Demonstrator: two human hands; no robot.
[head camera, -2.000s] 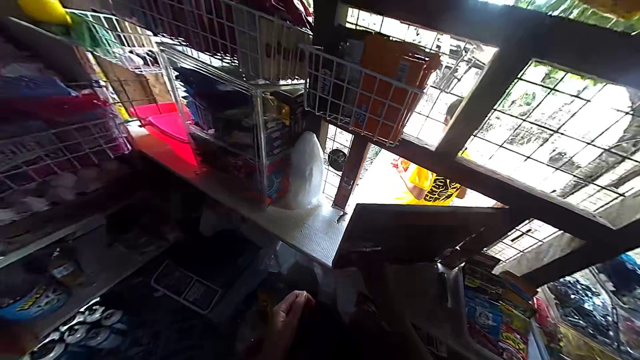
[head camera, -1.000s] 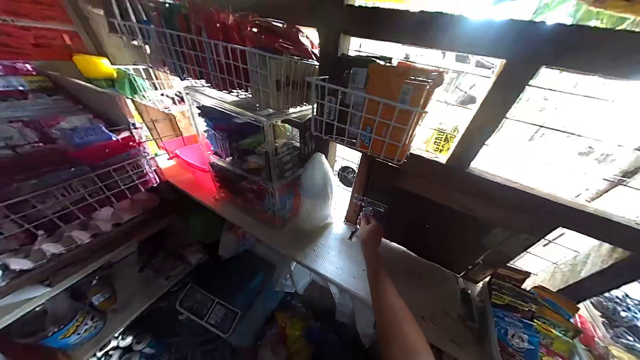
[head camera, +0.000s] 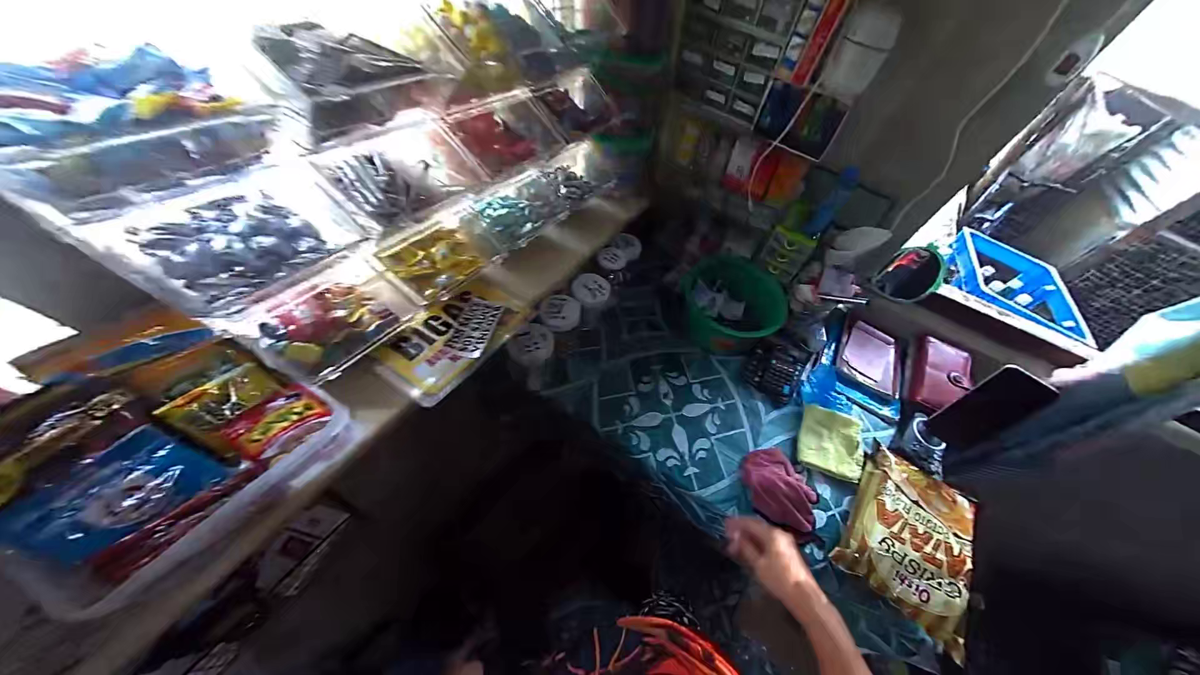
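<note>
My right hand (head camera: 764, 553) reaches in from the lower right, fingers bent and blurred, beside a crumpled maroon cloth (head camera: 780, 489); whether it holds anything cannot be told. A dim patch of skin at the bottom edge may be my left hand (head camera: 464, 664). Right of the cloth lies a large snack bag (head camera: 909, 553) in yellow and brown. Above are a folded yellow cloth (head camera: 832, 442), a pinkish wallet or case (head camera: 870, 356), a dark red wallet (head camera: 940, 370) and a tilted dark flat screen (head camera: 994, 412). They rest on a teal patterned table cover (head camera: 675, 422).
A green basin (head camera: 734, 305) holding papers stands at the back, with white-lidded jars (head camera: 560, 312) to its left. Clear bins of wrapped sweets (head camera: 225, 244) fill the left shelf. A blue crate (head camera: 1022, 286) sits on the right ledge. Something with an orange rim (head camera: 675, 642) is at the bottom.
The view has swung far round, from the window counter to the bins and patterned table. My right hand, raised by the counter one second ago, is now low near the maroon cloth.
</note>
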